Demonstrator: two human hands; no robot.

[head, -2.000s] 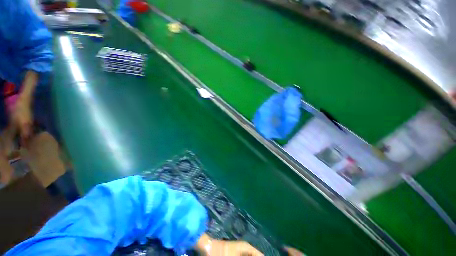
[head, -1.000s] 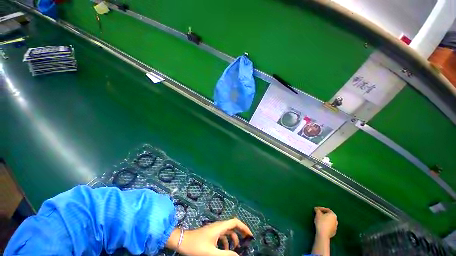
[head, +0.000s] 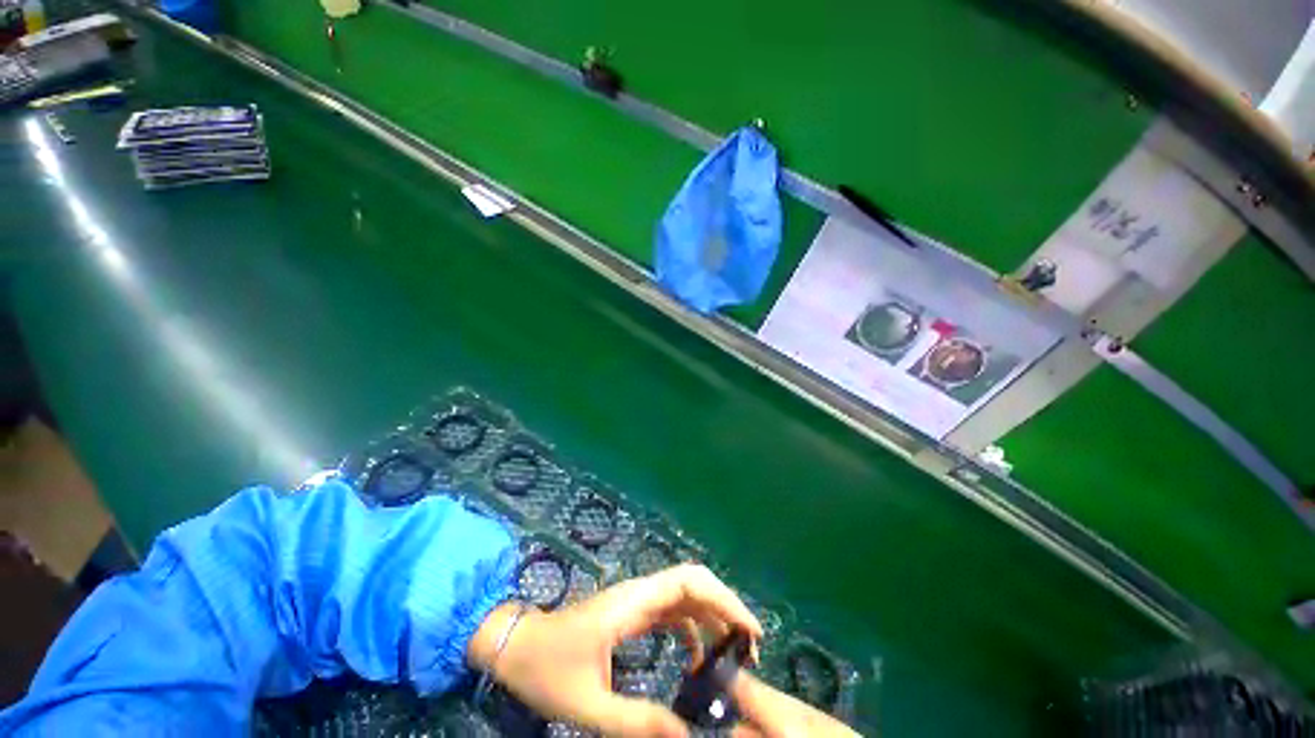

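My left hand (head: 613,649), bare below a blue sleeve (head: 332,584), curls its thumb and fingers around a small black piece (head: 713,689) at the bottom centre. My right hand (head: 786,709) meets it there, its fingers on the same piece; the rest is cut off by the bottom edge. The piece is mostly hidden by the fingers, so its shape is unclear. A clear blister tray (head: 483,433) with black rings (head: 593,521) in its pockets lies under my left hand and forearm.
Stacked blister trays (head: 1204,707) stand at the lower right. A striped pile (head: 199,149) sits farther along the bench. A blue bag (head: 721,231) and an instruction sheet (head: 894,325) hang on the green panel behind the metal edge.
My right hand has moved left from the bare bench to the piece at my left hand. Both hands now meet on it. The view has shifted slightly.
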